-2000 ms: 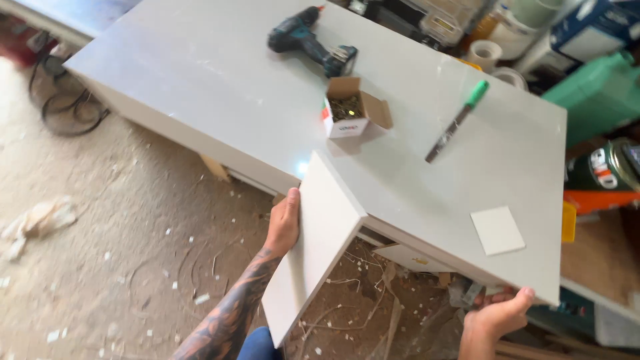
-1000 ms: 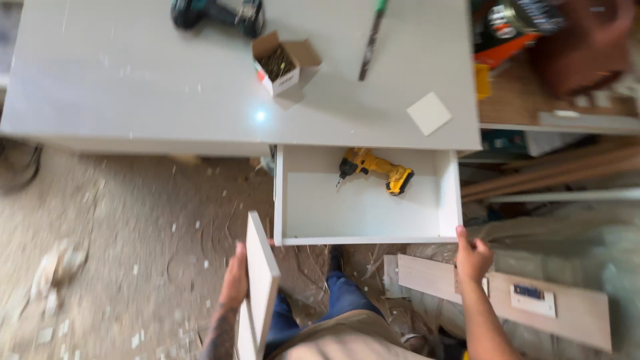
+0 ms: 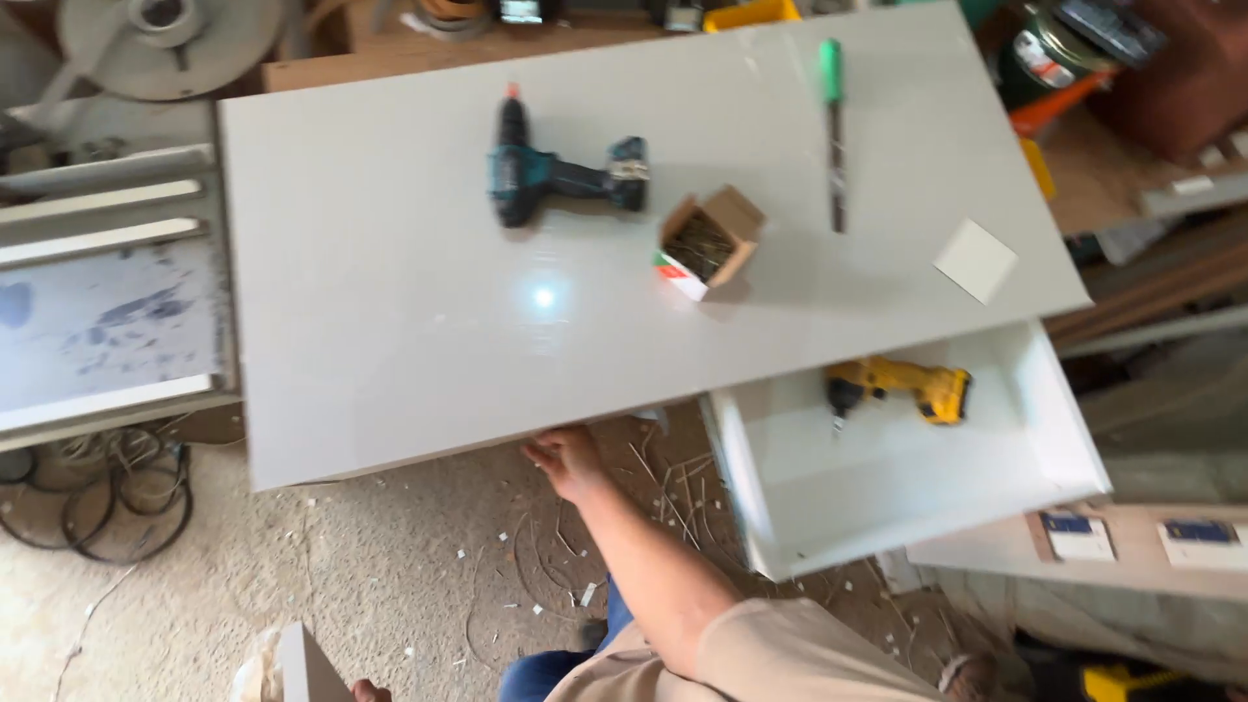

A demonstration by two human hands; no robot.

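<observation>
My right hand [image 3: 567,464] is at the front edge of the white tabletop [image 3: 390,322], fingers apart and partly under the edge; no object shows in it. At the bottom, the fingers of my left hand [image 3: 370,691] are against a white panel [image 3: 312,671], mostly out of frame. The white drawer [image 3: 877,478] stands pulled out, with a yellow cordless driver [image 3: 902,385] inside. A teal and black cordless drill [image 3: 556,180], an open cardboard box of screws [image 3: 702,244], a green-handled tool [image 3: 834,132] and a small white square [image 3: 976,261] lie on the tabletop.
Black cables [image 3: 127,497] lie on the littered concrete floor at the left, below a framed piece [image 3: 107,322]. Cans and a dark tin [image 3: 1048,63] stand behind at the right. A pale board [image 3: 985,561] with hinge-like parts lies below the drawer.
The drawer, shut two seconds ago, is open. My right hand has left the drawer's front right corner and moved left to the tabletop's front edge. The white panel is lower in view.
</observation>
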